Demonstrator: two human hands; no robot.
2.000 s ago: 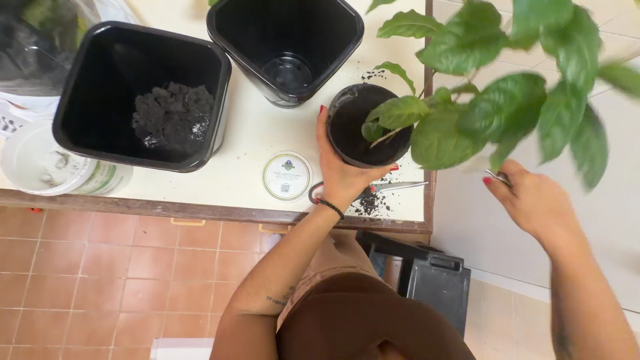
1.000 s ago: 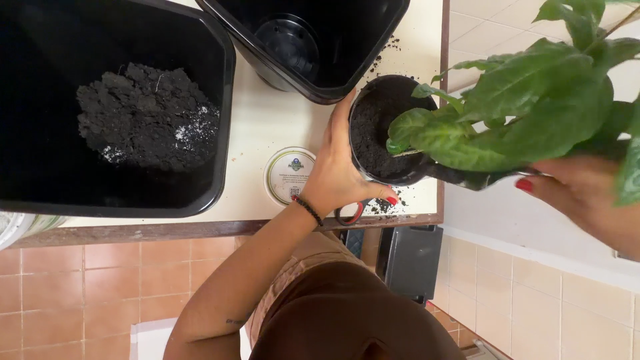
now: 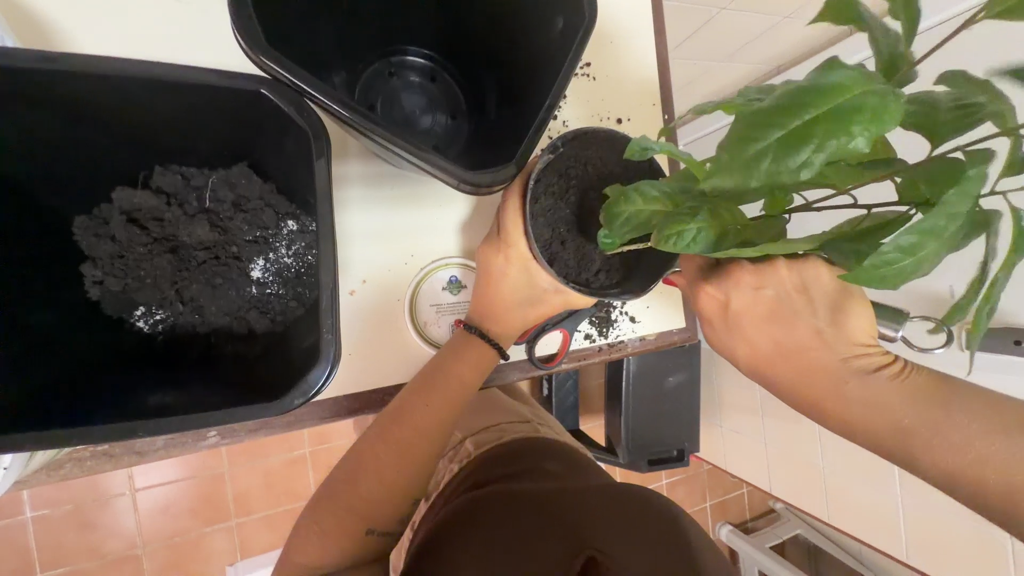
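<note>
My left hand (image 3: 520, 268) grips the side of a small round black plant pot (image 3: 560, 276) filled with dark soil. A leafy green plant (image 3: 808, 120) leans out of this pot to the right. At the pot's right rim, below the leaves, my right hand (image 3: 784, 320) is closed around a tool whose metal handle end with a ring (image 3: 912, 330) sticks out behind it; its front part is hidden. Scissors with red and black handles (image 3: 552, 340) lie beside my left wrist, partly covered. A round printed lid (image 3: 442, 302) is left of my left hand.
A large black container (image 3: 324, 240) at the left holds a heap of dark soil (image 3: 192, 248) with white grains. Another black container (image 3: 472, 180) with holes in its base stands behind the small pot. Loose soil (image 3: 608, 320) lies by the table edge (image 3: 352, 400). A dark grey plastic object (image 3: 656, 408) is below.
My right hand, apart from the pot at the right two seconds ago, has come in to its rim. My left hand has stayed on the pot. The view has moved closer.
</note>
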